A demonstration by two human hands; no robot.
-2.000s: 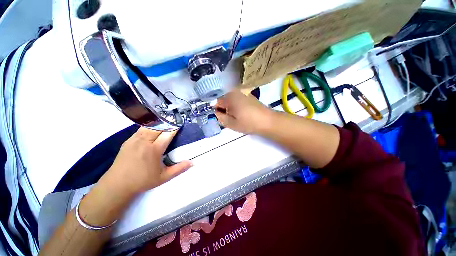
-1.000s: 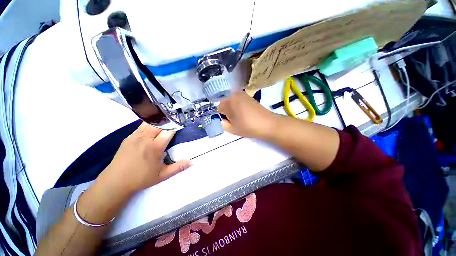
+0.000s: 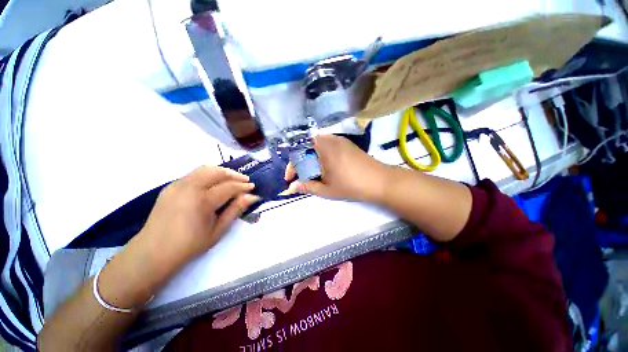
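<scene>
A dark navy fabric band point(image 3: 270, 180) lies on the white machine bed by the needle area and curves away to the left under my left forearm. A black woven label point(image 3: 249, 166) with small pale lettering shows on it, left of the presser foot. My left hand point(image 3: 200, 206) grips the band's edge between thumb and fingers. My right hand point(image 3: 337, 168) holds the band's right end beside the grey cylindrical fitting point(image 3: 306, 165). The presser foot area point(image 3: 292, 141) is blurred, so I cannot tell if the foot is on the fabric.
The shiny take-up lever guard point(image 3: 231, 96) stands behind the work. Yellow and green scissors point(image 3: 420, 141) and orange-handled snips point(image 3: 511, 159) lie right. A cardboard note point(image 3: 441, 65) and mint-green block point(image 3: 494, 84) lean on the machine. Striped-looking band pieces point(image 3: 21, 172) hang at the left edge.
The view has shifted, with the machine parts now further right. My left fingers have come together on the band. The label's lettering now shows, and my right fingertips have moved down toward the band's front edge.
</scene>
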